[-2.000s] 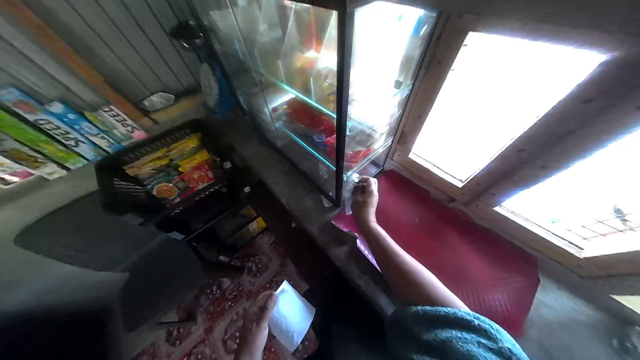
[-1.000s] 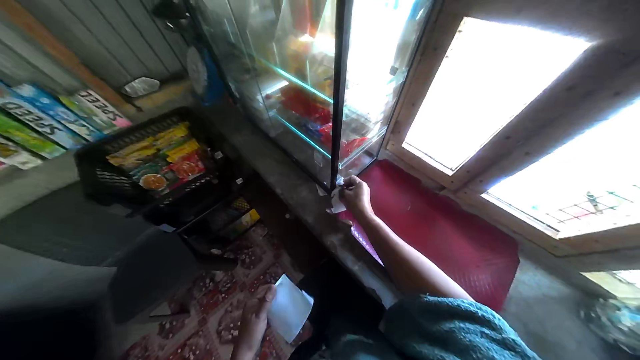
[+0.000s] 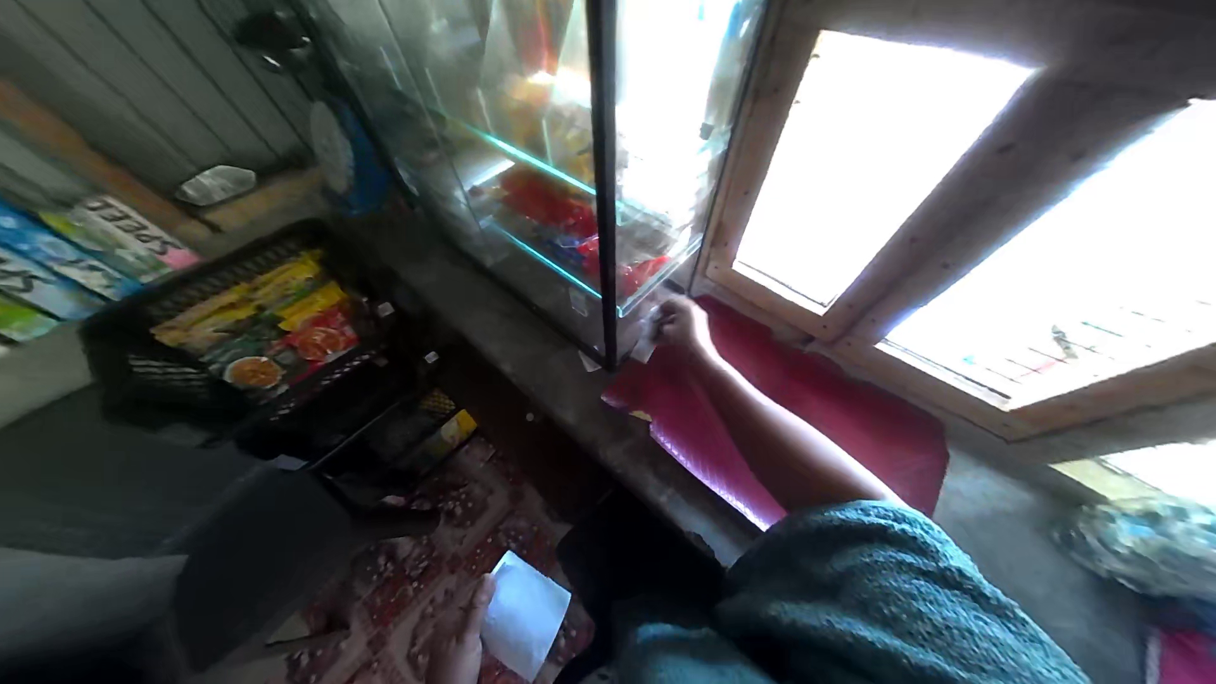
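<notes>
My left hand (image 3: 465, 632) holds a folded white paper or cloth (image 3: 524, 613) low in the view, above the patterned floor. With my right arm stretched over the red mat (image 3: 826, 418), my right hand (image 3: 682, 325) is at the lower corner of a glass display case (image 3: 605, 190). Its fingers are closed around something small and pale, too blurred to name, against or close to the side glass. Red packets (image 3: 551, 201) lie on a glass shelf inside the case.
A black plastic crate (image 3: 114, 328) of colourful food packets stands at left, beside a dark chair (image 3: 247, 560). Boxes (image 3: 123, 233) line the far left. Wood-framed windows (image 3: 826, 323) rise at right, and a clear plastic bundle (image 3: 1149, 541) lies at the right edge.
My right hand has moved a little about the case's lower corner, the pale piece showing below it one second ago. My left hand keeps hold of the white piece.
</notes>
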